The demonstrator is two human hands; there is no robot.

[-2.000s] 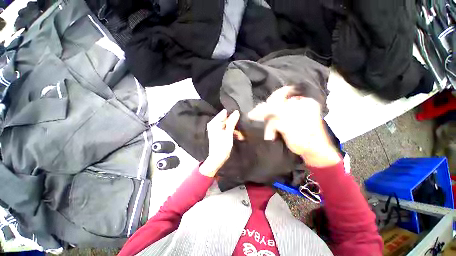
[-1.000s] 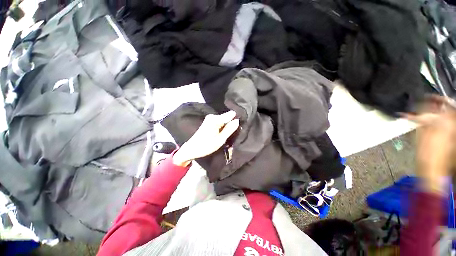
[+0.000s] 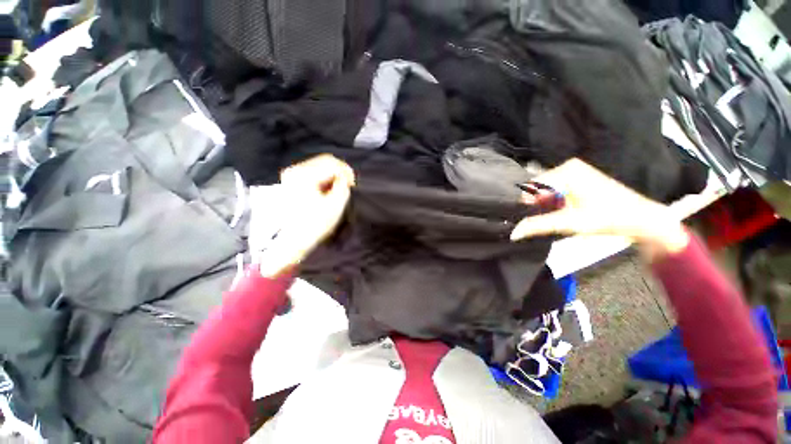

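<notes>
A black garment (image 3: 416,295) lies bunched in front of me, with a fold stretched between my two hands. My left hand (image 3: 317,204) is closed on the fold's left end. My right hand (image 3: 590,204) is at the fold's right end, with a small red and blue tool (image 3: 546,199), likely thread snips, between its fingers and the cloth. The right fingertips are near the fold; a needle or thread cannot be made out.
A grey garment with white piping (image 3: 121,225) lies at left. Black garments (image 3: 598,95) with a light grey strip (image 3: 378,104) are heaped behind. Black-and-white cords (image 3: 542,351) hang by a blue tray (image 3: 551,383) at the table edge. A blue crate (image 3: 663,357) stands on the floor.
My right hand has come back from the far right to the garment. My left hand has moved up and left. The fold is now stretched sideways between both hands.
</notes>
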